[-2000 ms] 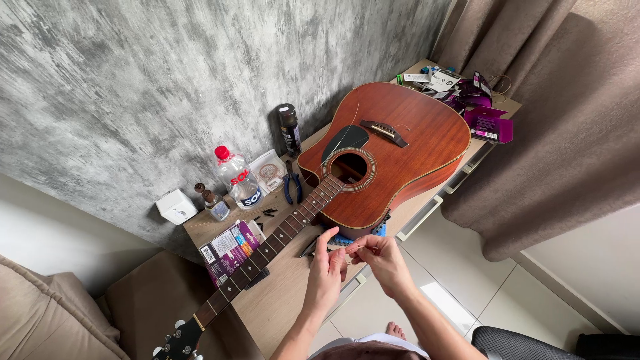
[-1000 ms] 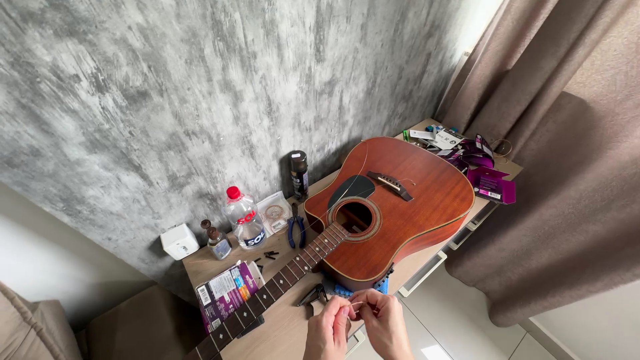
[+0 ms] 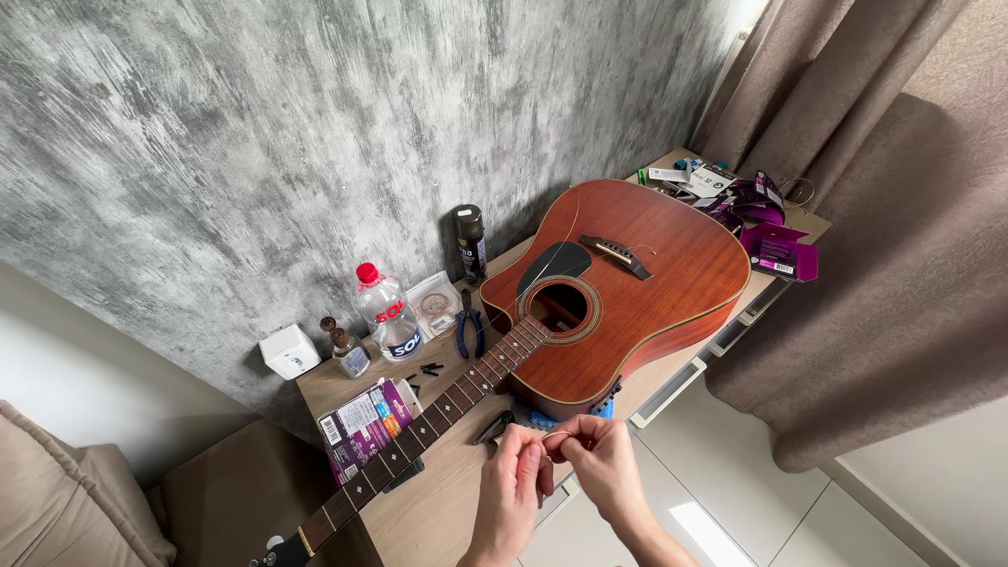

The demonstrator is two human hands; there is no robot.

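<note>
An acoustic guitar with a reddish-brown wooden top lies face up on a wooden desk. Its neck points to the lower left, and a loose thin string curves over the top near the bridge. In front of the guitar body's lower edge, my left hand pinches a thin string between thumb and fingers. My right hand grips the same string close beside it, the fingertips of both hands almost touching. Bridge pins, small and black, lie beside pliers with blue handles.
Behind the neck stand a clear bottle with a red cap, a dark spray can, a small bottle and a white box. Purple packaging lies at the far right. A black capo or clamp lies near my left hand.
Both hands stay together, pinching the thin string, while their fingers have shifted slightly. The view has tilted upward since the oldest frame.
</note>
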